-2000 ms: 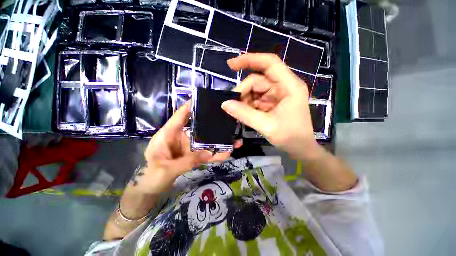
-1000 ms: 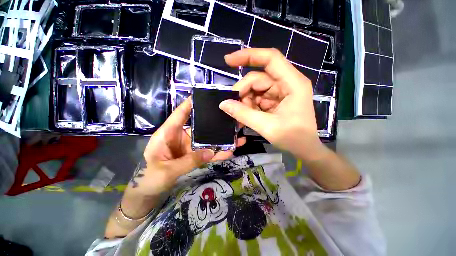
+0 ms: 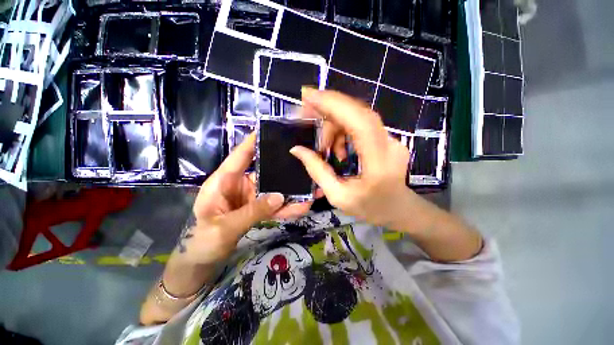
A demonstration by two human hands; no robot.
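My left hand [image 3: 232, 195] holds a palm-sized silver-rimmed frame [image 3: 289, 55] upright above the tray's front edge, gripping its lower end. The frame's upper window is see-through. A plain black adhesive piece [image 3: 283, 158] fills its lower window. My right hand [image 3: 363, 151] is at the frame's right side, its thumb tip on the black piece and its index finger raised near the middle bar. Its other fingers are curled and partly hidden; I see nothing held in them. A sticker sheet [image 3: 363, 56] with two rows of black squares lies slantwise behind, with one see-through gap at upper left.
A glossy black blister tray [image 3: 169, 121] with frames in its pockets lies on the bench. White waste backing [image 3: 27, 81] is heaped at the left. A stack of sticker sheets [image 3: 501, 87] stands at the right. A red stool [image 3: 64, 219] is below left on the grey floor.
My right index finger has moved down and my right thumb slightly left and down over the black piece. My left hand still holds the frame in nearly the same place.
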